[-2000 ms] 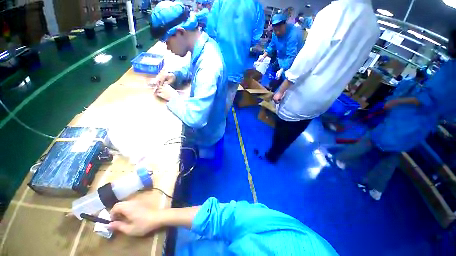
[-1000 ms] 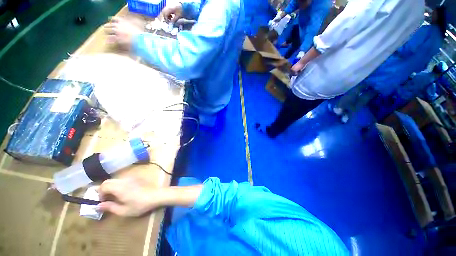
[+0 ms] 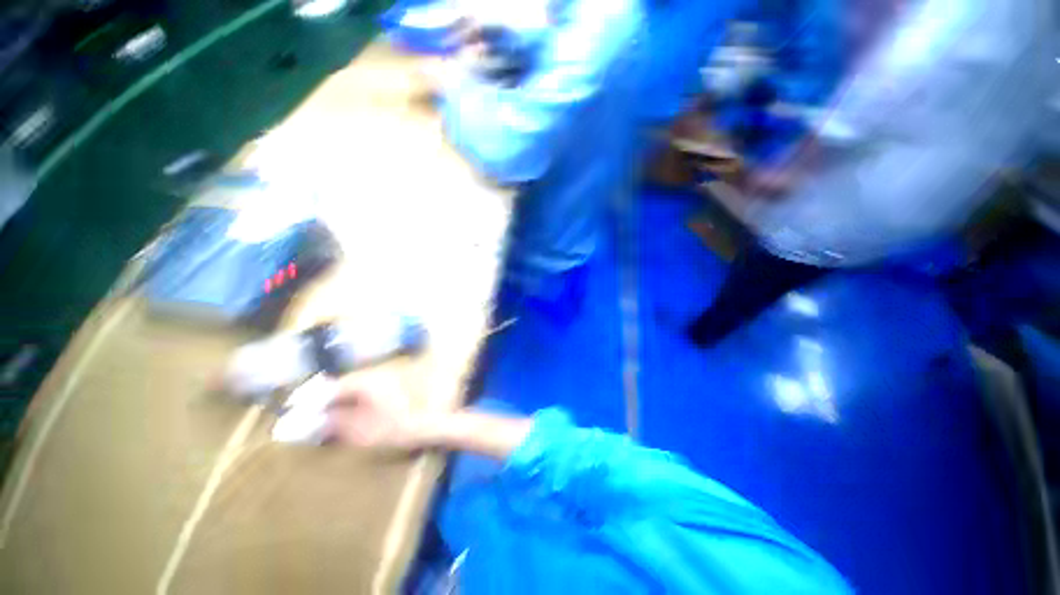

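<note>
The whole view is strongly blurred. My right hand (image 3: 370,418) reaches left over the cardboard-covered bench (image 3: 250,511), with its fingers closed together. A small white pad (image 3: 302,415) is at its fingertips. A thin dark streak just above the pad fits the black tool seen in the hand in the earlier views, but its outline is lost. The translucent white cylinder (image 3: 270,363) with its black band lies on the bench just beyond the hand. My left hand is out of the picture.
A dark blue box (image 3: 219,265) with red marks stands beyond the cylinder. Bright clear film (image 3: 372,174) lies beside it. A person in blue (image 3: 523,110) is at the bench farther on; another in white (image 3: 930,140) stands right. A green conveyor (image 3: 87,221) runs left.
The camera has swung, so the bench and box sit farther right in the picture and everything is blurred. My right hand stays beside the cylinder, near the white pad.
</note>
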